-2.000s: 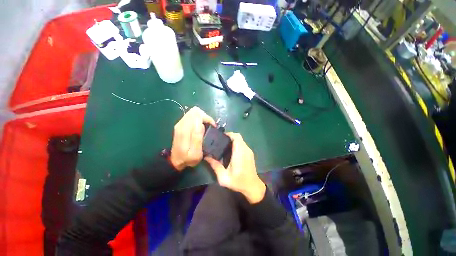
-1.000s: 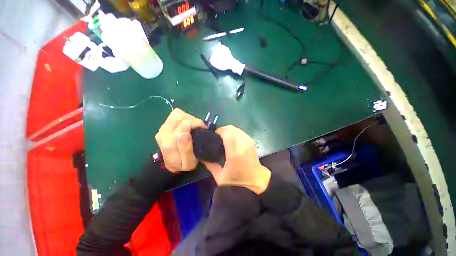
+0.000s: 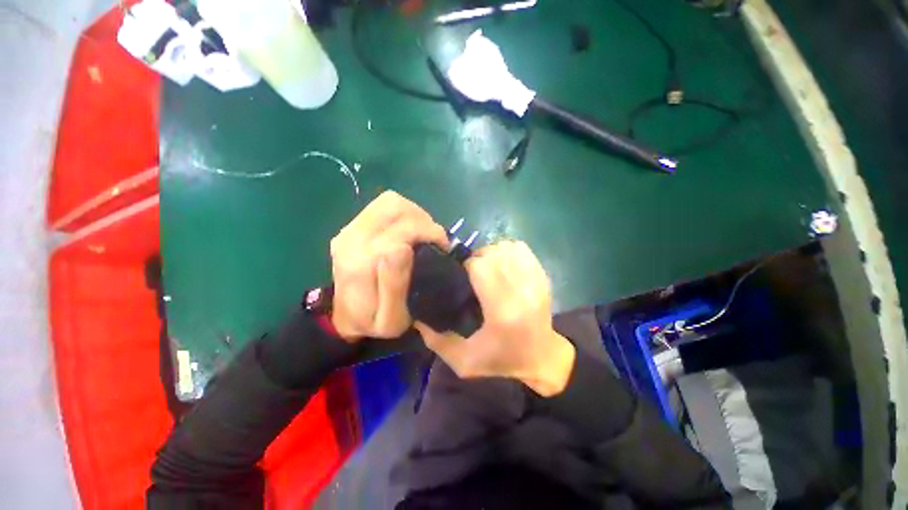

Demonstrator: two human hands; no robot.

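A black power adapter [image 3: 440, 289] is held between my two bare hands above the front edge of the green mat. Its two metal plug pins point up and away from me. My left hand [image 3: 378, 269] grips its left side with bent fingers. My right hand [image 3: 513, 324] grips its right side, with the thumb under its near end. The fingers hide the adapter's sides, and I cannot tell whether its case is fully closed.
A black rod tool [image 3: 597, 134] with a bulky white end lies behind my hands. A squeeze bottle [image 3: 289, 60] and white holders [image 3: 174, 45] are at the back left. A thin wire [image 3: 264, 173] lies left. Red bins [image 3: 110, 329] stand left; a blue bin [image 3: 637, 344] is below right.
The view has tilted down and shifted, so the meter has mostly left the frame. Both hands still grip the adapter, which has turned, with its pins now pointing up and to the right.
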